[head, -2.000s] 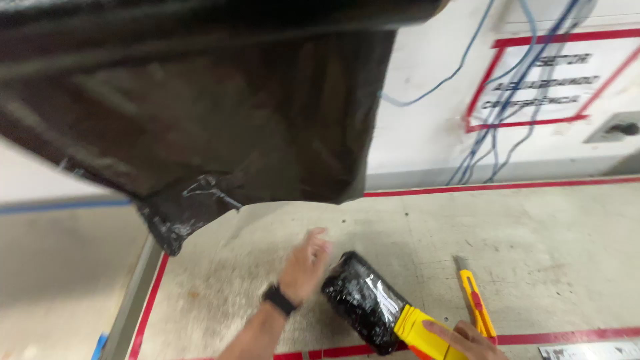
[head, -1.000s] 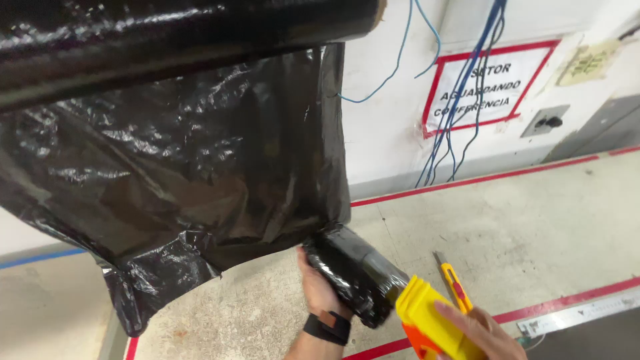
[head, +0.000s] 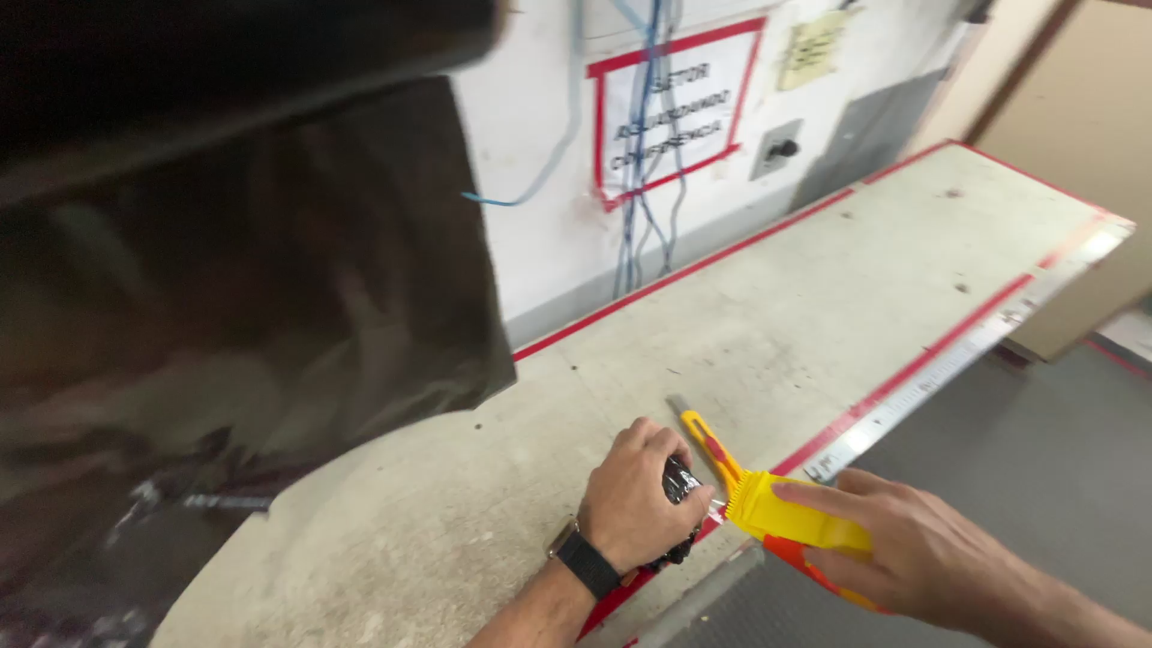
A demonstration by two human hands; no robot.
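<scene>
My left hand (head: 637, 495), with a dark watch on its wrist, grips a small bundle wrapped in black plastic film (head: 679, 486) at the table's front edge. My right hand (head: 877, 544) holds a yellow and orange tape dispenser (head: 792, 517), its toothed end close to the bundle. A short clear strip, probably tape, shows between the two. Behind the dispenser, a yellow utility knife (head: 708, 445) lies on the table, its far end pointing toward the wall. A large roll of black plastic film (head: 243, 63) spans the upper left, its loose sheet (head: 270, 297) hanging over the table.
The pale table (head: 774, 333) is bordered with red tape and has a metal ruler (head: 900, 409) along its front edge. Blue cables (head: 637, 180) hang down the wall past a red-framed sign (head: 675, 108). A wall switch or socket (head: 778, 151) is to their right. Grey floor lies beyond the front edge.
My left hand, apart from the bundle two seconds ago, took hold of it by one second ago and now covers most of it. The bundle is away from the hanging film. The view has swung right.
</scene>
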